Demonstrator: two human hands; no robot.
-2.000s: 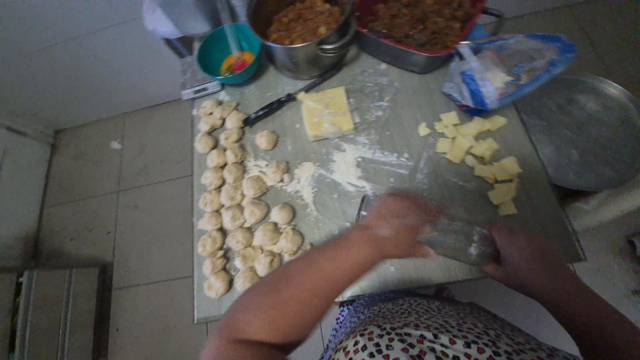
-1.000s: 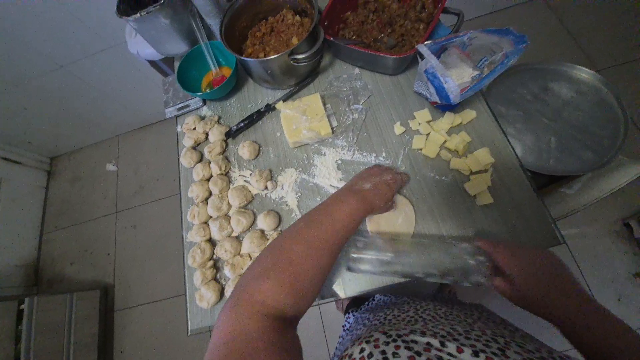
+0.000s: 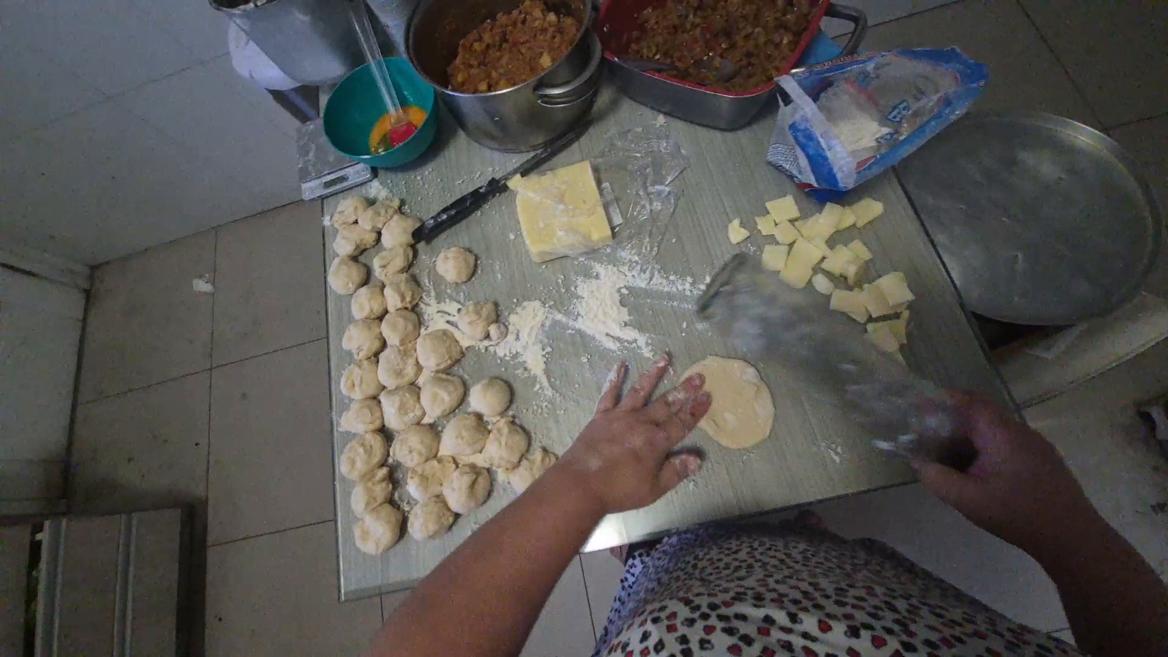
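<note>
My left hand (image 3: 639,438), dusted with flour, has its fingers spread, their tips at the left edge of a flat round of dough (image 3: 730,401). At the right, my right hand (image 3: 985,456) grips one end of a floury, see-through cylinder, perhaps a glass bottle (image 3: 821,347); it is blurred and tilted above the table. Several rows of dough balls (image 3: 399,365) lie along the table's left side. Loose flour (image 3: 602,306) is scattered in the middle. Behind it are a block of sliced cheese (image 3: 561,212) on plastic film and a black-handled knife (image 3: 465,208). Cheese pieces (image 3: 803,260) lie at the right.
A steel pot (image 3: 511,109) and a red-lined pan (image 3: 703,105), both with cooked filling, stand at the back. Left of them, a green bowl (image 3: 338,114) holds egg and a brush beside a scale (image 3: 324,169). A flour bag (image 3: 821,173) and a round metal tray (image 3: 1040,237) are at the right.
The cylinder was low over the table's front, between both hands at first; now only my right hand holds it, raised and slanted. My left hand has moved to the left side of the dough round.
</note>
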